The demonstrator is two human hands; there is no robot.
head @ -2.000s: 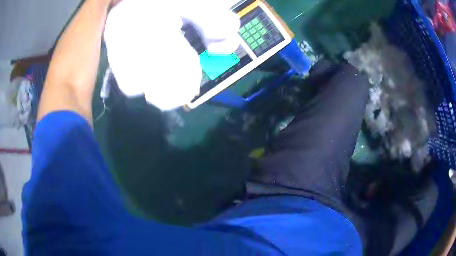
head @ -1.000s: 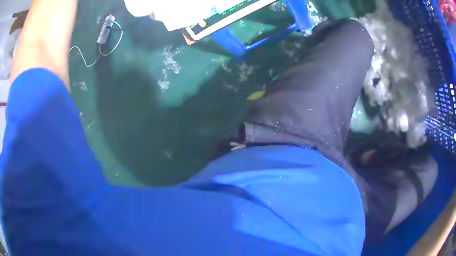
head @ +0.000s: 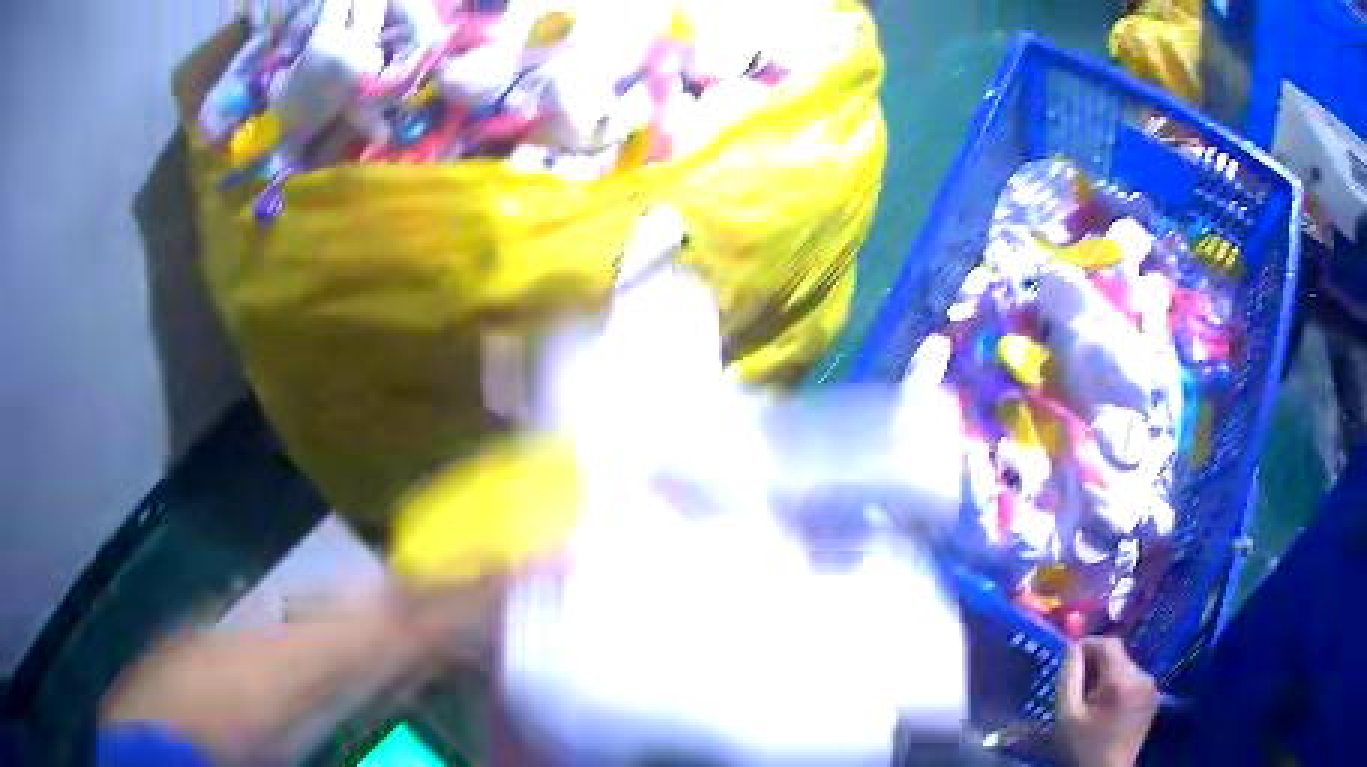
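A large, round, filled white plush toy (head: 735, 629), badly blurred and overexposed, fills the lower middle, with a blunt yellow part (head: 487, 513) on its left side. My left forearm reaches in from the lower left. My left hand (head: 435, 607) is blurred at the toy's left side, below the yellow part, and holds the toy; its fingers cannot be made out. My right hand cannot be made out. A green patch of the scale's display (head: 402, 748) shows at the bottom edge.
A bulging yellow sack (head: 375, 285) of coloured toy skins stands ahead. A blue mesh basket (head: 982, 165) of skins is at the right. A hand (head: 1106, 701) with a dark blue sleeve, apparently another person's, is at its near rim. A grey wall is left.
The view has swung up from my lap and the floor to the sack and basket. The white toy, earlier over the scale at the top edge, now shows large in the lower middle.
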